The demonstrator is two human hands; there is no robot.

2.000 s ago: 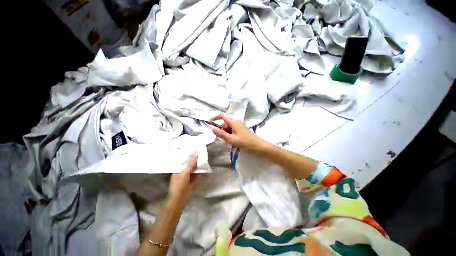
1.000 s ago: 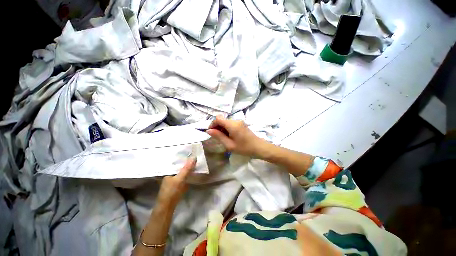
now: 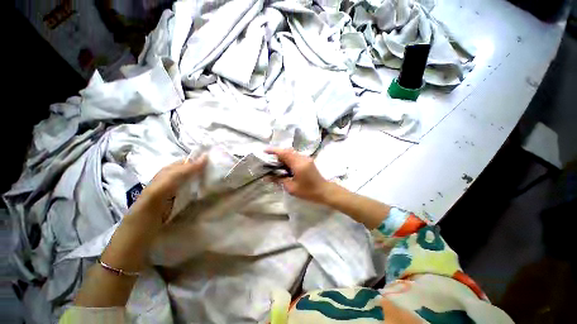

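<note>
A light grey-white garment (image 3: 240,221) is spread in front of me over the near edge of the table. My left hand (image 3: 171,186) is on its cloth at the left, blurred, with the fingertips hidden, so its grip cannot be told. My right hand (image 3: 300,176) pinches a folded, stitched edge of the garment near the middle. A small dark thing shows between its thumb and fingers, possibly thread snips, mostly hidden. A dark label (image 3: 134,193) lies on pale cloth just left of my left hand.
A heap of the same pale cloth (image 3: 240,50) covers the table beyond my hands. A black upright block in a green holder (image 3: 406,88) stands at the right. The white tabletop's curved edge (image 3: 506,149) runs down the right side.
My left hand has let go of the straight-edged strip and moved left and up. The strip's long flat edge has dropped and folded. My right hand stays near the same place on the cloth.
</note>
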